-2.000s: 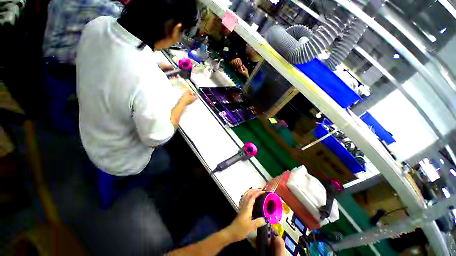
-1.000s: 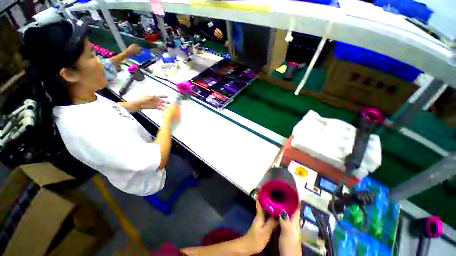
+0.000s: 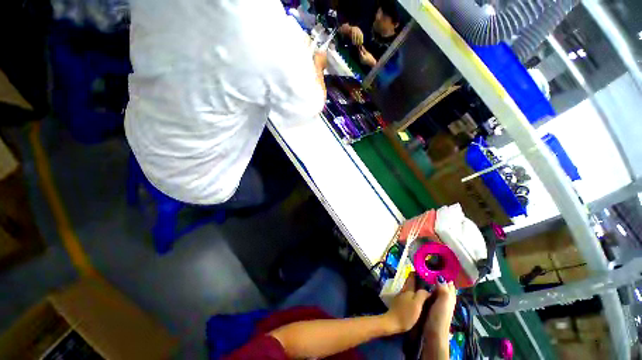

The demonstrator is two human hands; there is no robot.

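A hair dryer with a bright magenta ring point(image 3: 436, 263) is held upright low in the head view, its ring facing me. My left hand point(image 3: 410, 306) is closed around the handle just below the ring. My right hand point(image 3: 441, 306) is against the handle from the other side, dark nails showing near the ring. The lower handle is hidden by my hands and dark blur. The testers behind the dryer are mostly covered. A white moulded tray point(image 3: 461, 235) on a red-brown stack point(image 3: 420, 226) stands just behind.
Another dryer point(image 3: 487, 254) leans at the tray's right side. A further magenta ring point(image 3: 506, 348) shows at the bottom right, near black cables point(image 3: 486, 301). A person in white point(image 3: 204, 91) is at the white bench point(image 3: 345, 186). A metal shelf post point(image 3: 521, 133) slants across.
The view has tilted and swung. The dryer in my hands still faces me, now beside the tray stack. The dryer seen on the bench two seconds ago no longer shows there. The person in white has turned away.
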